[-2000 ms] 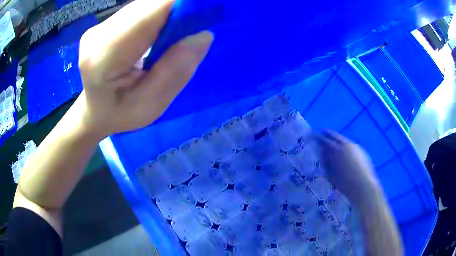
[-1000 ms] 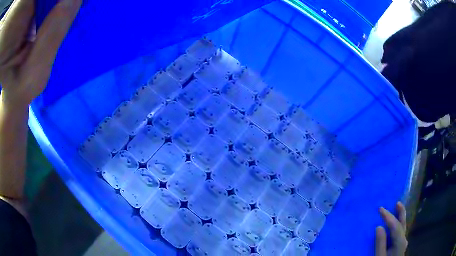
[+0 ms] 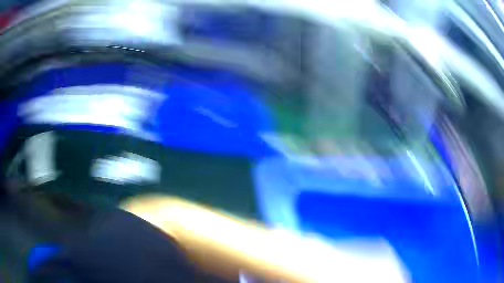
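The view is strongly blurred. A blue tote (image 3: 273, 190) stands at the lower right, with its pale rim showing. A plain blue surface (image 3: 398, 215) shows inside the rim; whether it is a divider sheet or the tote's wall I cannot tell. No outlet adapters can be made out inside. My left forearm reaches from a dark sleeve at the lower left towards the tote. My left hand (image 3: 359, 262) is an overexposed blur at the bottom edge, over the tote's near part; its fingers and any hold are unreadable. My right hand is not in view.
A dark green bench top (image 3: 204, 177) lies left of the tote. On it are a blue sheet (image 3: 210, 116), a blurred white row (image 3: 94, 108) and smaller white items (image 3: 127, 168). Behind are blurred grey and white shapes.
The view has swung up and left, towards the bench. The rows of adapters and my right hand have left the picture. My left arm now crosses the bottom.
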